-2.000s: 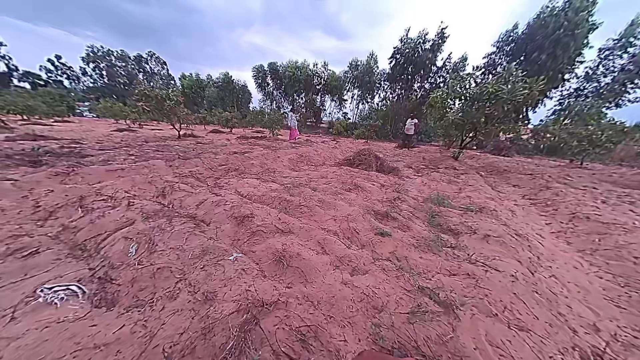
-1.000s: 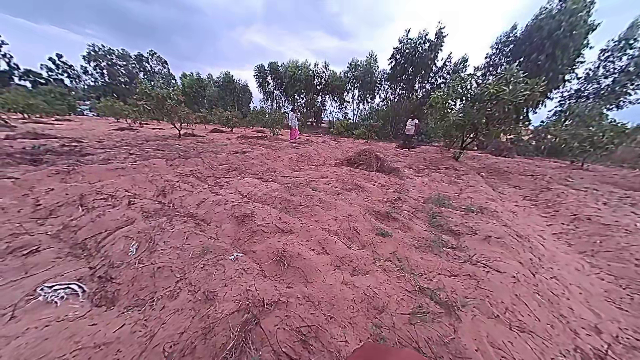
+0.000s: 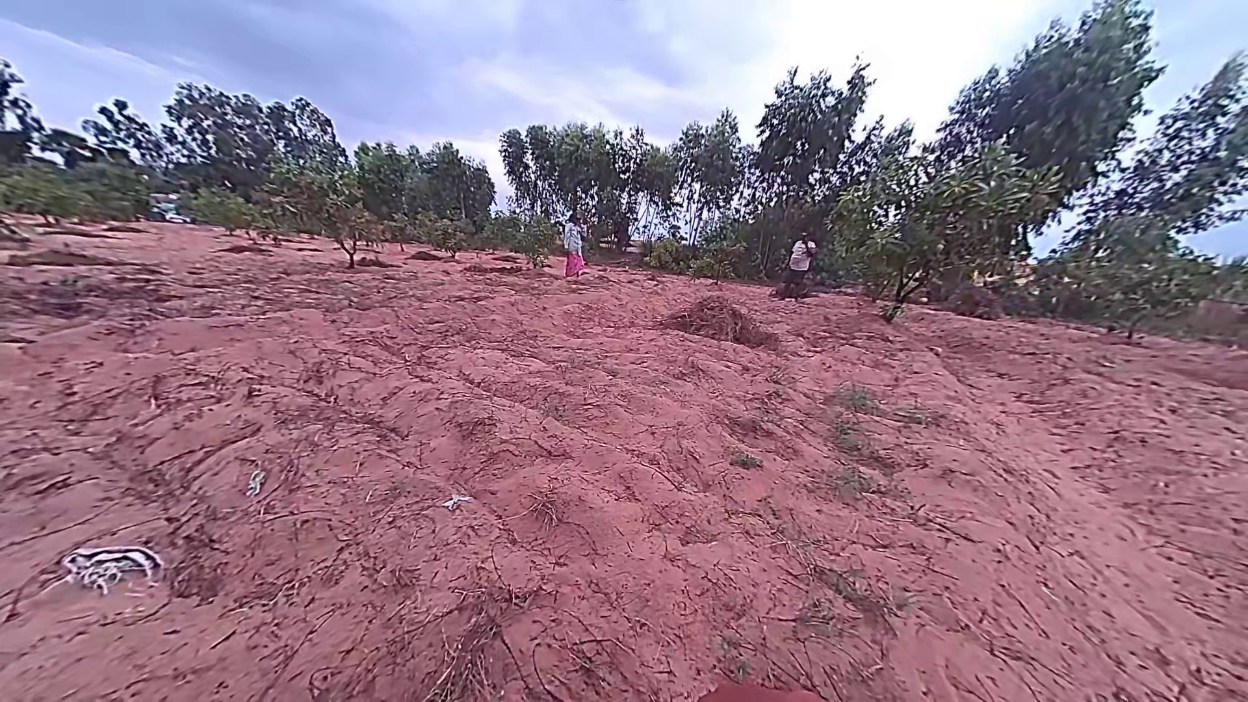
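Neither my left hand nor my right hand shows in the head view. A small reddish shape point(image 3: 760, 693) pokes in at the bottom edge, right of the middle; what it is I cannot tell. Red soil point(image 3: 604, 468) strewn with dry stems and roots spreads ahead. A black and white scrap point(image 3: 113, 565) lies on the soil at the lower left. Two smaller pale scraps, one point(image 3: 255, 483) at the left and one point(image 3: 456, 501) nearer the middle, rest on the ground. Farther off is a heap of dry plant stalks point(image 3: 721, 322).
A person in a pink lower garment point(image 3: 574, 249) stands in the distance, and another person in a pale top point(image 3: 799, 261) is farther right. A leafy young tree point(image 3: 916, 229) grows at the right. Small green weeds point(image 3: 858, 400) dot the soil, and taller trees point(image 3: 595, 180) line the back.
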